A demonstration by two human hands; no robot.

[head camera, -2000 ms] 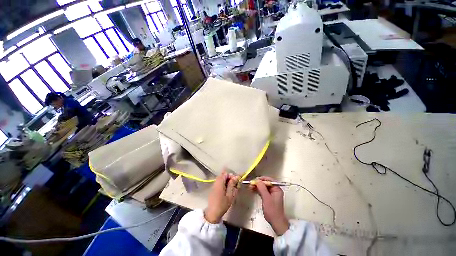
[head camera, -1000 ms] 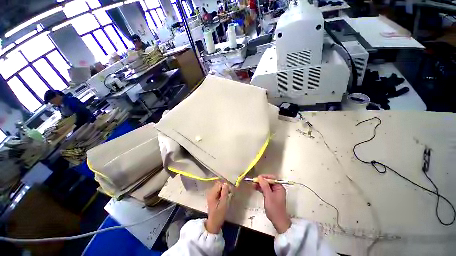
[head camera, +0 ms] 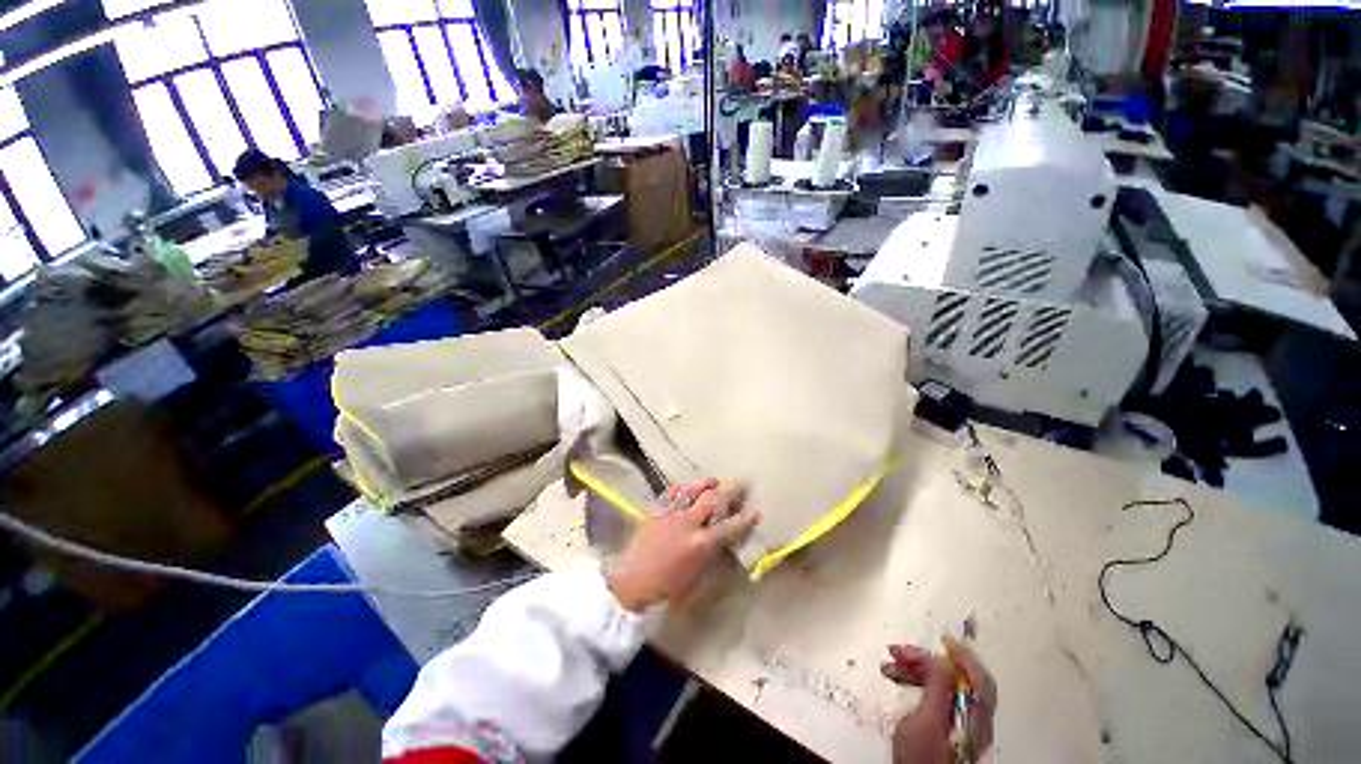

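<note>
A beige bag body (head camera: 761, 373) with yellow edging (head camera: 828, 525) lies folded on the pale worktable. Its lower corner points toward me. My left hand (head camera: 687, 540) is bare, with curled fingers on the bag's lower edge, left of that corner; the fingertips are partly hidden. My right hand (head camera: 937, 714) is low over the table, right of the bag and apart from it. It holds a slim pen-like tool (head camera: 963, 679) with its tip pointing up. The picture's lower edge cuts off the right wrist.
Folded beige pieces (head camera: 448, 411) stand left of the bag. A white sewing machine (head camera: 1030, 254) is behind, with black scraps (head camera: 1216, 426) beside it. A dark corded tool (head camera: 1284, 657) lies at right. A white cable (head camera: 194, 567) crosses above a blue crate (head camera: 224, 664). A person (head camera: 299, 209) sits far left.
My right hand has moved away from the bag corner, down and right, with the pen tool. My left hand has moved up onto the bag's edge. The view has turned left.
</note>
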